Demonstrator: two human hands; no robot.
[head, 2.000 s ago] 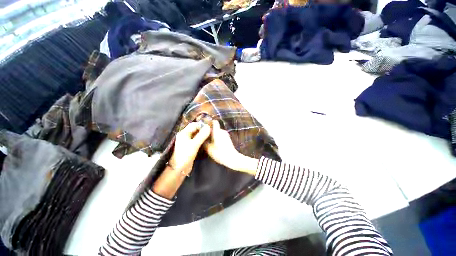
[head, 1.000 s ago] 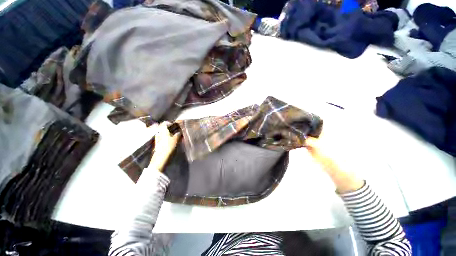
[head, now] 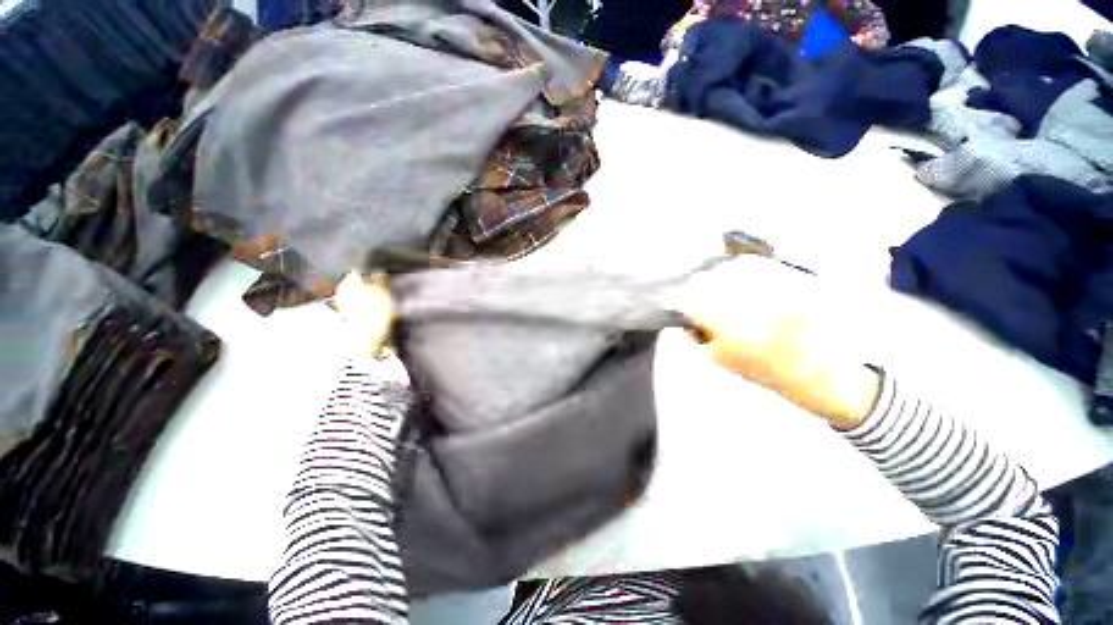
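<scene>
A skirt (head: 525,415) lies inside out in front of me, its grey face up and its lower part reaching the table's front edge. Its upper edge is blurred by motion. My left hand (head: 366,320) grips the upper left corner. My right hand (head: 751,336) grips the upper right edge, and a small blurred plaid bit (head: 747,244) shows just above it. The skirt is stretched between both hands. No snips can be made out in either hand.
A loose heap of grey and plaid skirts (head: 354,134) lies beyond my left hand. A layered stack of dark garments (head: 92,403) is at the left. Navy garments (head: 1013,275) lie at the right and far side of the white table (head: 781,488). Part of a person (head: 854,22) shows across it.
The skirt's plaid side has turned away and its grey face now shows, with the cloth nearer the front edge. Both hands have stayed apart, keeping hold, after working close together earlier.
</scene>
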